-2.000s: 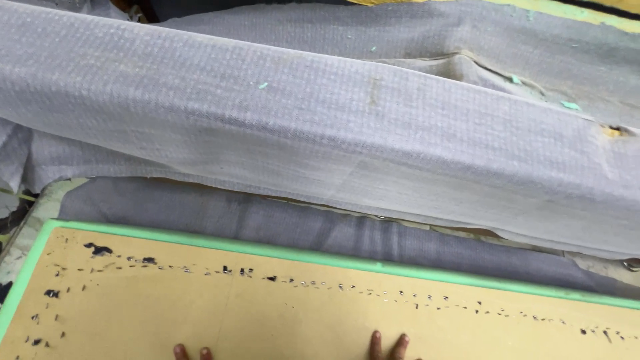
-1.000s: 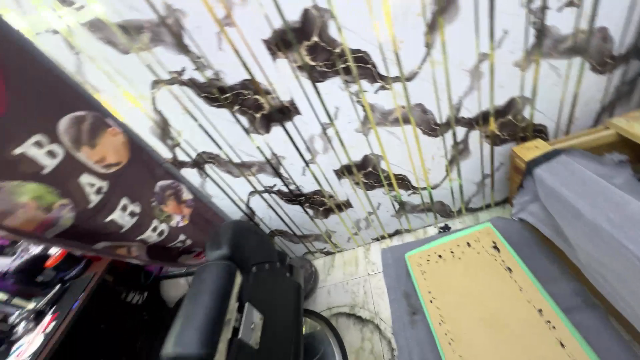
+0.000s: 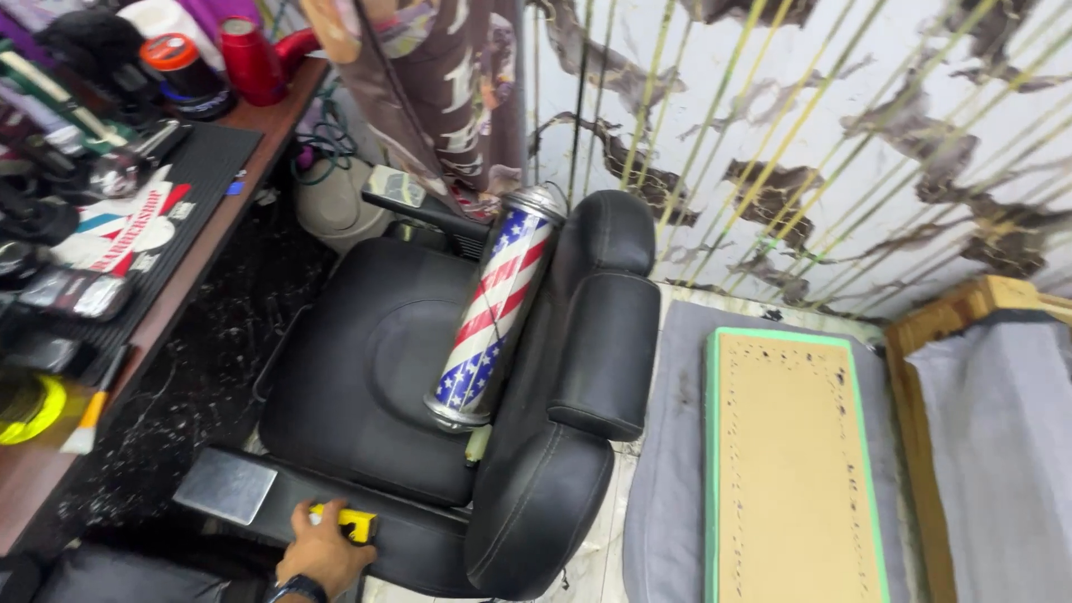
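My left hand (image 3: 322, 553), with a dark band on its wrist, reaches in at the lower left. Its fingers and thumb are around a yellow and black tape measure (image 3: 358, 526), which rests on the padded armrest (image 3: 414, 548) of a black barber chair (image 3: 368, 360). A barber pole (image 3: 494, 310) with red and white stripes and starred blue ends leans on the chair's backrest. My right hand is out of view.
A tan panel (image 3: 787, 469) with green edges and small holes lies on grey cloth (image 3: 662, 469) at the right, beside a wooden frame (image 3: 913, 402). The left counter (image 3: 209, 209) holds jars, grooming tools and a brush (image 3: 96, 410).
The view has swung far left from the panel to the chair. Fingertips rested on the panel two seconds ago; now my left hand is on the tape measure.
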